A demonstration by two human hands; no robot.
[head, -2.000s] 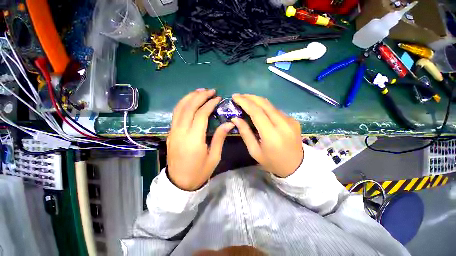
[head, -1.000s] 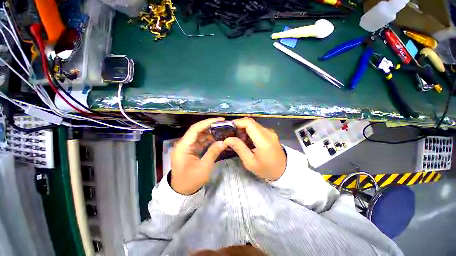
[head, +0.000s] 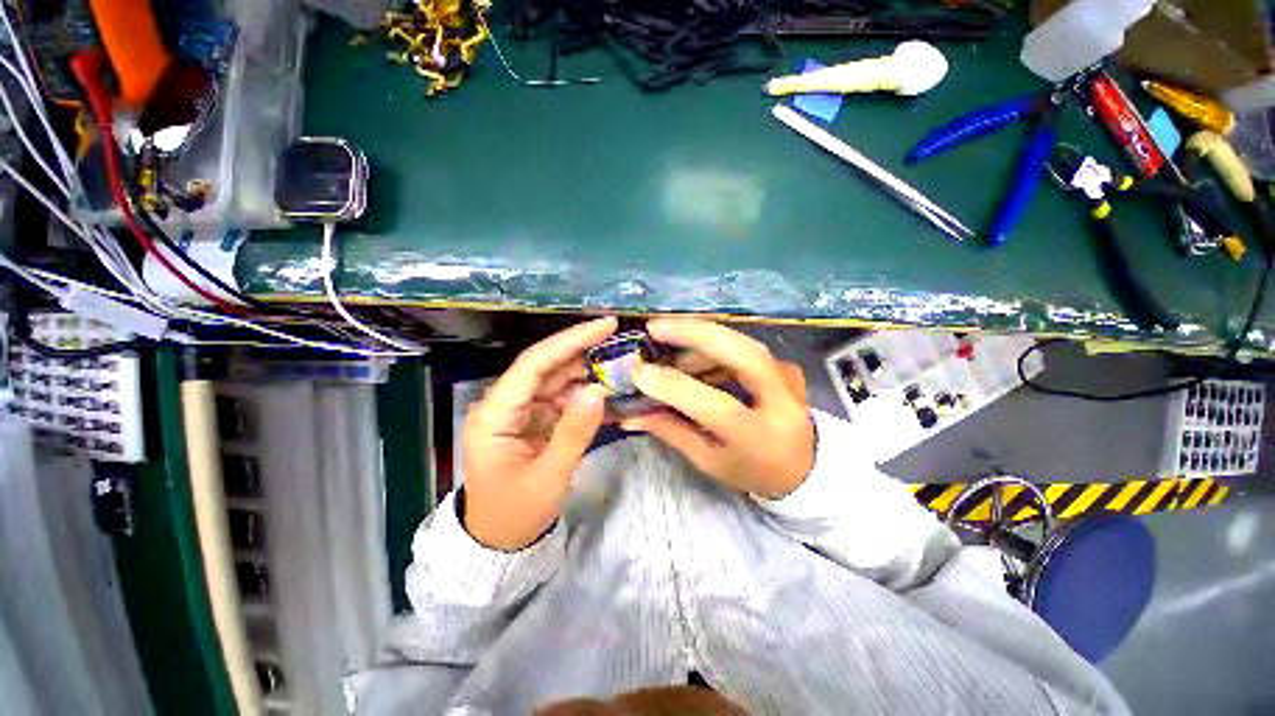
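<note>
A small dark watch housing (head: 625, 367) with a shiny rim is held over the lap, just off the bench's front edge. A silvery-white block with a yellow edge shows inside its open side. My left hand (head: 526, 441) grips the housing's left side with thumb and fingers. My right hand (head: 737, 410) holds its right side, with a finger against the white block. The inner detail is too small to tell.
Silver tweezers (head: 870, 171), a cream-handled tool (head: 860, 73) and blue-handled pliers (head: 1025, 154) lie on the green bench (head: 559, 210). A watch on a white cable (head: 323, 179) lies at left. Below the bench are a white parts tray (head: 909, 420) and a blue stool (head: 1093, 585).
The hands and housing have come off the bench edge down over the lap. The housing now shows its open side with the white block, and the right finger has moved onto it.
</note>
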